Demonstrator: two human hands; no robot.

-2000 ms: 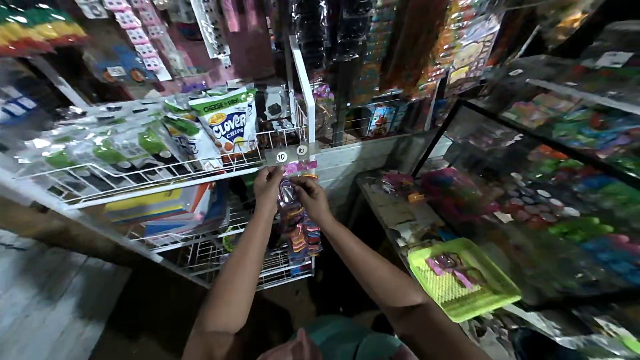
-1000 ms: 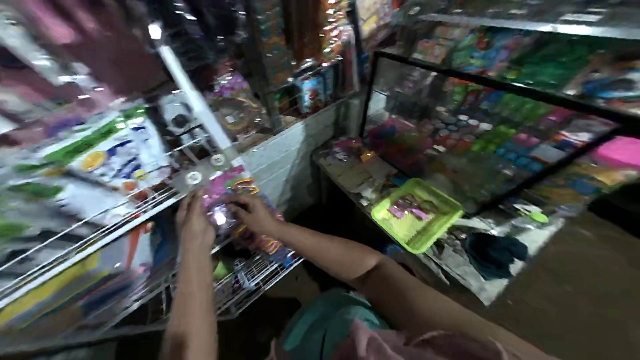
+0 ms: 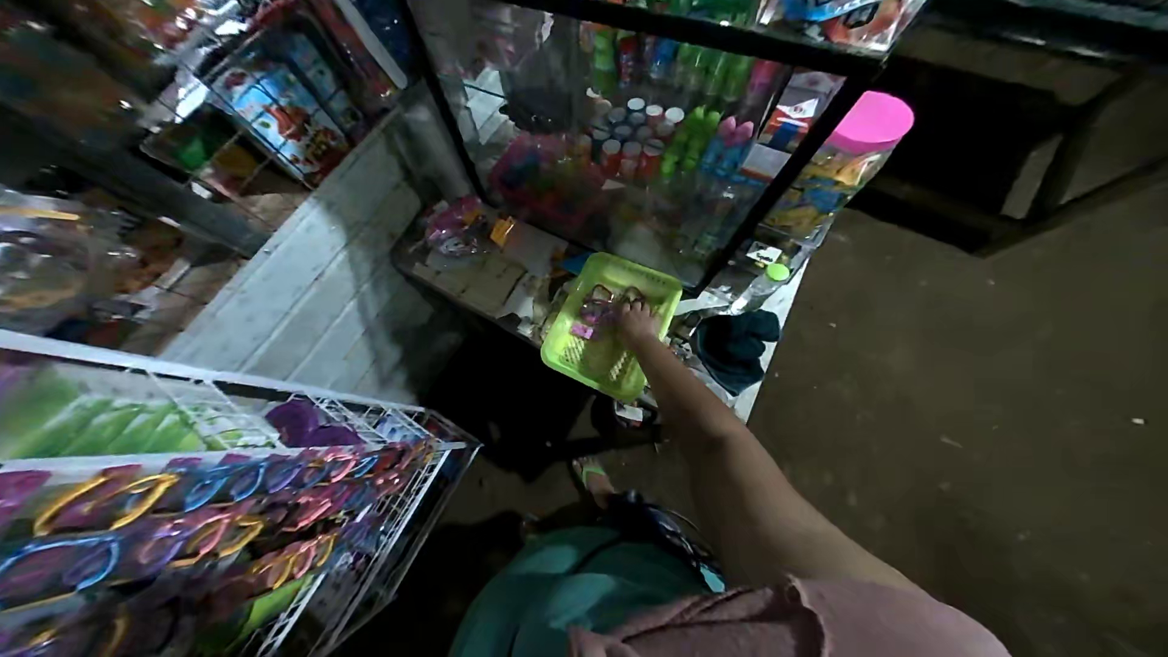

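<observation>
My right hand (image 3: 637, 319) reaches down into a yellow-green plastic basket (image 3: 558, 354), its fingers at small packaged items with pink cards (image 3: 584, 330). Whether the fingers have closed on one of them cannot be told. The basket rests on a low counter in front of a glass display case (image 3: 547, 82). At the lower left, rows of colourful toy glasses (image 3: 105, 506) hang on a white wire rack (image 3: 411, 502). My left hand is out of view.
A dark cloth (image 3: 735, 347) and a small bottle with a green cap (image 3: 765, 281) lie right of the basket. A jar with a pink lid (image 3: 871, 123) stands beside the case. Packets and papers (image 3: 488, 278) cover the counter's left part. My foot (image 3: 598, 479) is below.
The view has swung right and down. My right hand has left the hanging packets at the rack and is now in the basket. My left hand has gone out of view.
</observation>
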